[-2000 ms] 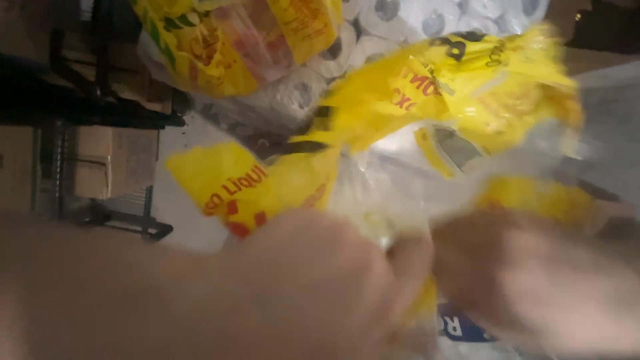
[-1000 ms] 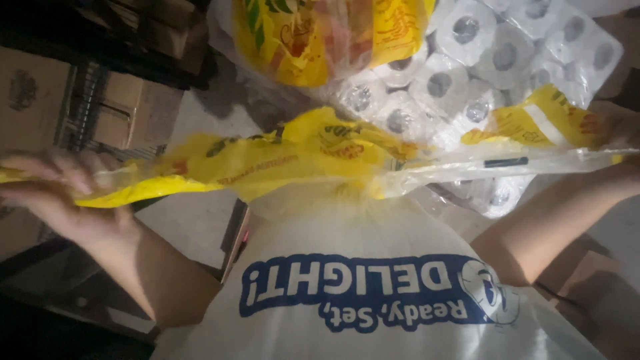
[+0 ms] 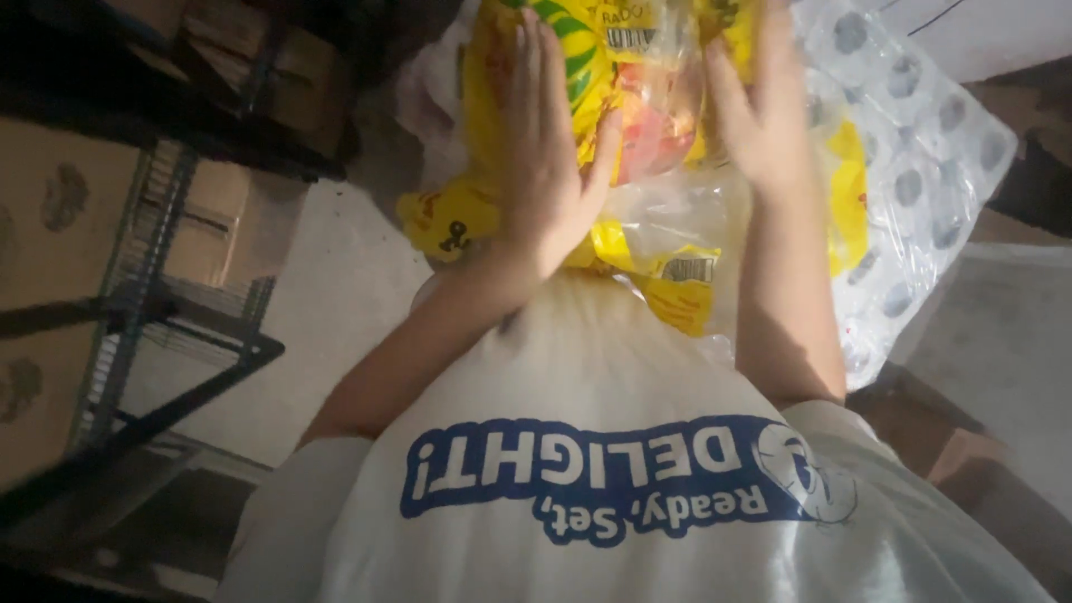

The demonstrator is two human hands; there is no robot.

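Note:
My left hand point(image 3: 548, 159) lies with extended fingers against the left side of a yellow plastic package point(image 3: 586, 75) with green and red parts. On its right side is my right hand point(image 3: 758, 126), thumb spread from the fingers; its fingertips are cut off by the top edge. A loose yellow and clear plastic wrapper point(image 3: 662, 243) hangs between my forearms, against the front of my white printed shirt point(image 3: 586, 368). Whether either hand grips the package is not plain, as both look laid flat on it.
A clear-wrapped pack of toilet paper rolls point(image 3: 909, 188) lies behind and to the right of the package. At the left stand a dark metal rack point(image 3: 138, 310) and cardboard boxes point(image 3: 59, 209). Pale floor point(image 3: 335, 276) shows between the rack and my left arm.
A second ago my hands held the yellow and clear wrapper stretched wide. They have since let go of its ends and moved inward and forward to the yellow package.

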